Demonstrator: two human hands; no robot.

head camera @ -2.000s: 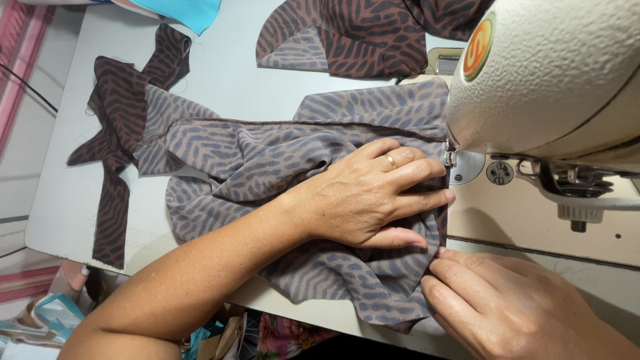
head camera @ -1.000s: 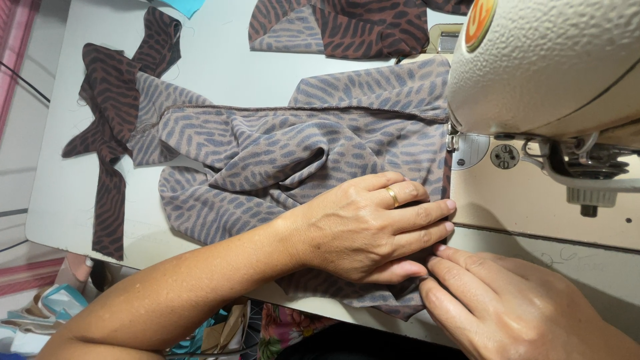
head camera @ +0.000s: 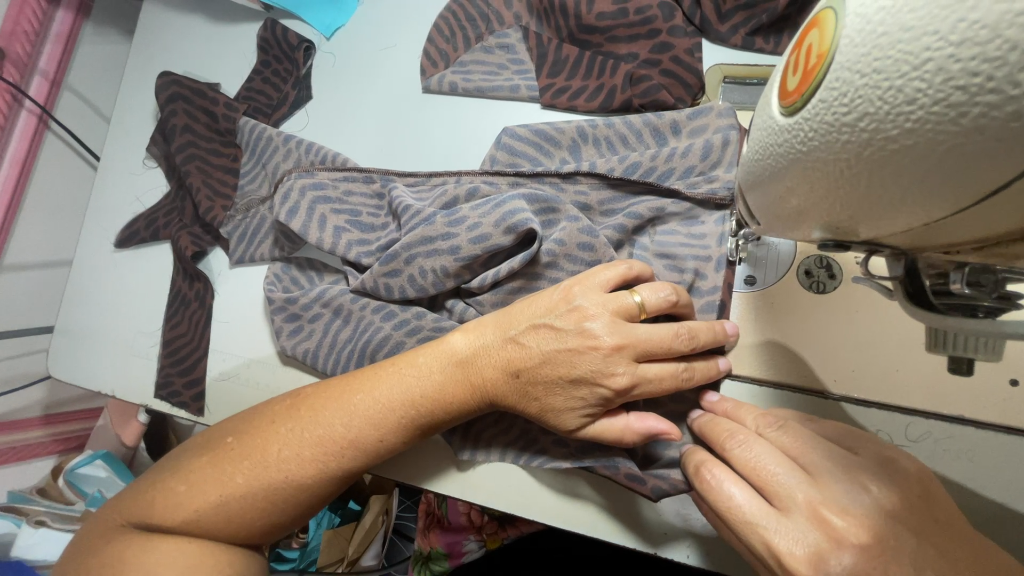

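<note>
A patterned fabric garment piece (head camera: 448,232), wrong side up with an overlocked seam along it, lies across the table, its right edge under the presser foot (head camera: 740,240) of a white sewing machine (head camera: 888,120). My left hand (head camera: 592,352), wearing a gold ring, rests on the cloth with fingers spread and tips at its folded dark edge. Just below, my right hand (head camera: 800,472) pinches that edge between thumb and fingers, close to my left fingertips; its thumb is partly hidden. The needle is hard to make out behind the foot.
Dark brown patterned scraps (head camera: 196,168) lie on the white table (head camera: 96,320) at left. Another brown patterned piece (head camera: 616,56) lies behind the machine foot. A turquoise cloth (head camera: 320,12) is at the top edge. Assorted scraps (head camera: 344,536) sit below the table's front edge.
Both hands stay at the fabric's right edge, now lower relative to the presser foot than two seconds ago. The folds in the middle of the cloth have shifted.
</note>
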